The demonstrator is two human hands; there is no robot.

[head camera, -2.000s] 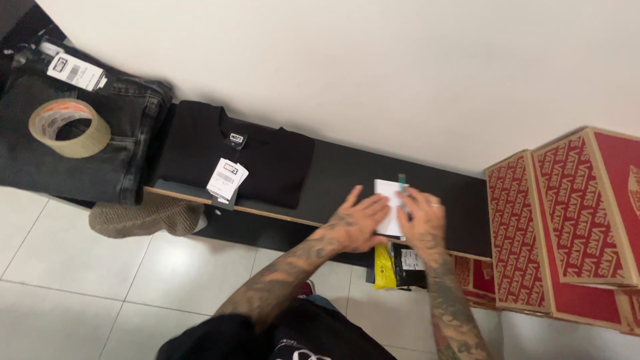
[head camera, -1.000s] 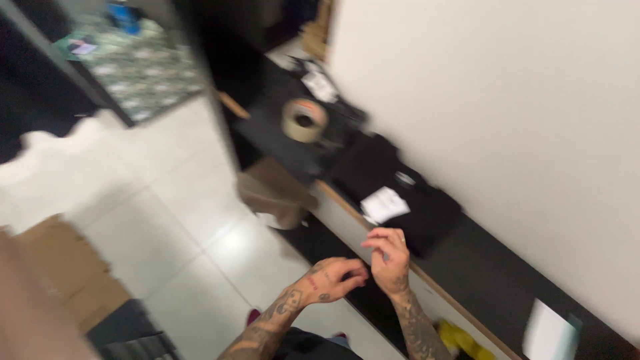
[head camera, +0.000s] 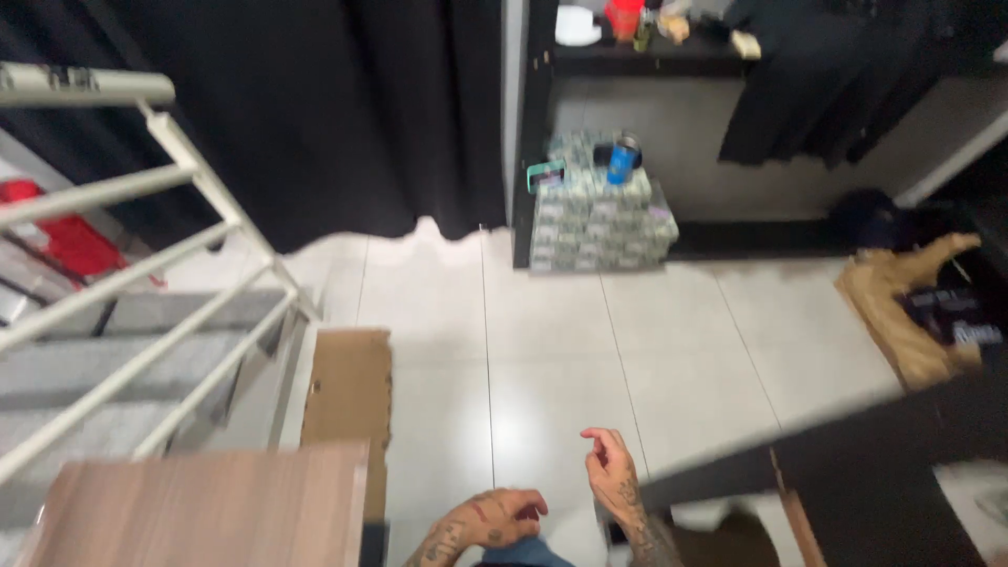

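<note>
Both tattooed hands are low in the head view, over the tiled floor, and nothing shows in either. My left hand (head camera: 504,516) is at the bottom centre with its fingers loosely curled and a small gap at the thumb. To its right and a little higher, my right hand (head camera: 610,465) is raised with its index finger bent and partly extended. The two hands are apart and touch nothing. Nearest to my right hand is the dark shelf unit at the lower right.
A wooden tabletop (head camera: 205,504) and flattened cardboard (head camera: 346,386) lie left, beside a white stair railing (head camera: 213,189). Ahead, a patterned box stack (head camera: 598,228) bears a blue can (head camera: 621,161) and a phone (head camera: 546,176). Black curtains (head camera: 378,118), a dark shelf unit (head camera: 858,472) and brown packaging (head camera: 898,315) surround the floor.
Two seconds ago both hands were on a white item on the black shelf; now they are off it. The view has swung far to the left, toward the curtains and stairs.
</note>
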